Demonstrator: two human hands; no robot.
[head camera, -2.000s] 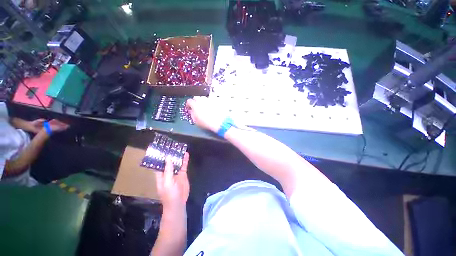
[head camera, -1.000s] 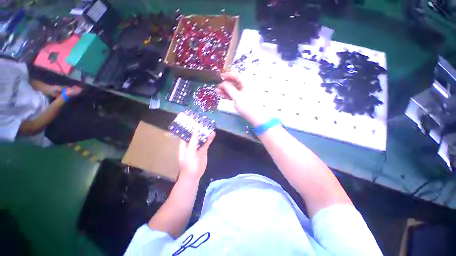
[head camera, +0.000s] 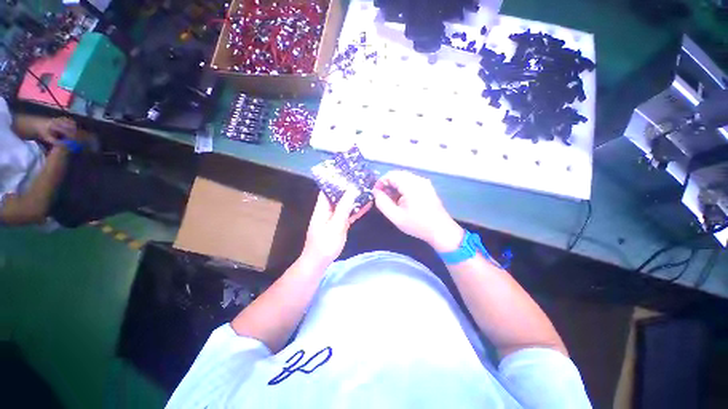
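My left hand (head camera: 331, 224) holds a dark PCB panel (head camera: 345, 174) with rows of silvery spots, in front of the bench edge. My right hand (head camera: 409, 204), with a blue wrist strap (head camera: 463, 247), is at the panel's right edge with its fingertips pinched together. Whether a small part is between these fingers cannot be made out. A small pile of red-and-silver components (head camera: 292, 127) lies on the bench beyond the panel. An open parts carton (head camera: 275, 40) full of the same pieces stands behind it. Striped panels (head camera: 245, 118) lie left of the pile.
A white foam tray (head camera: 383, 120) bears heaped black plastic parts (head camera: 539, 84). White-silver fixtures (head camera: 678, 136) and cables are at the right. A brown carton (head camera: 229, 220) and black bag (head camera: 172, 307) are below the bench. Another person's hands (head camera: 57, 132) show at the left.
My right hand has left the area by the carton and small pile and come to the panel's right edge. My left hand and the panel have shifted right in view.
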